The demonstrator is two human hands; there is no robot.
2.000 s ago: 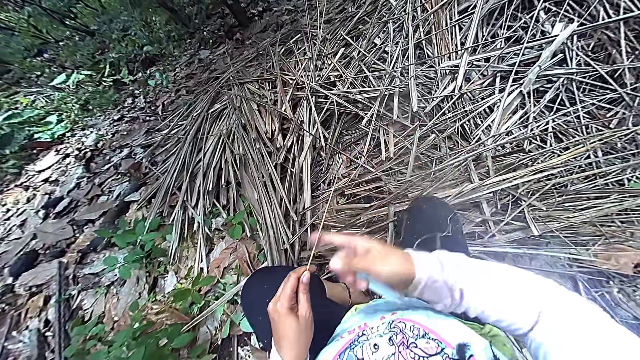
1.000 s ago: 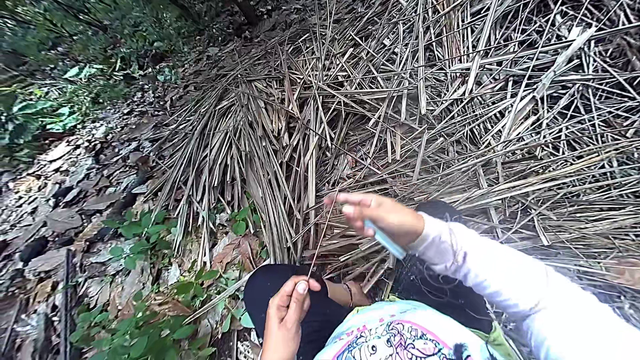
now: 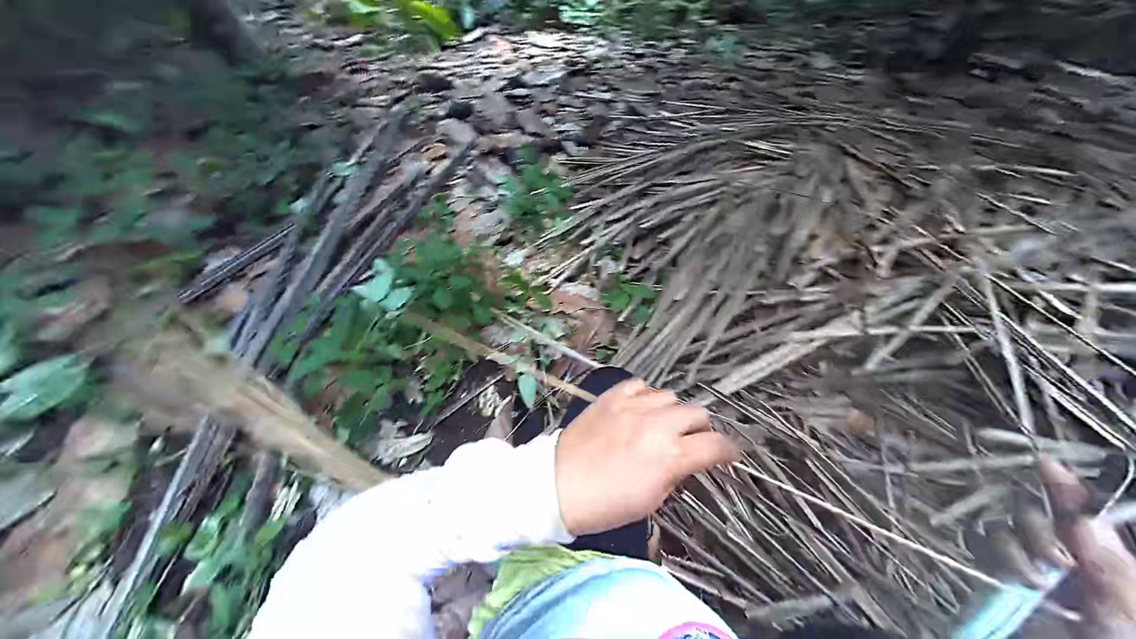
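My left hand (image 3: 635, 454), at the end of a white sleeve, is above my dark-clothed knee (image 3: 612, 382), its fingers curled around a thin dry stalk (image 3: 870, 524). The stalk shows on both sides of the hand and slants down right toward my other hand. At the lower right edge is my blurred right hand (image 3: 1087, 550), with a light blue object (image 3: 1007, 612) held in it. What the blue object is cannot be told; motion blur hides its far end. Dry stalks (image 3: 728, 257) lie on the ground ahead and around both hands.
At the left lies a pale bundle of dry stalks (image 3: 257, 413), partly behind the sleeve. Dark, weathered lengths of wood or frond stem (image 3: 311, 266) stretch across the ground. Low green plants (image 3: 435, 284) and fallen leaves (image 3: 515, 111) lie between them and the heap.
The view has swung strongly toward the left. My hands, close together in the earlier frames, are now far apart, with the right one at the right edge. The pale bundle has come into view.
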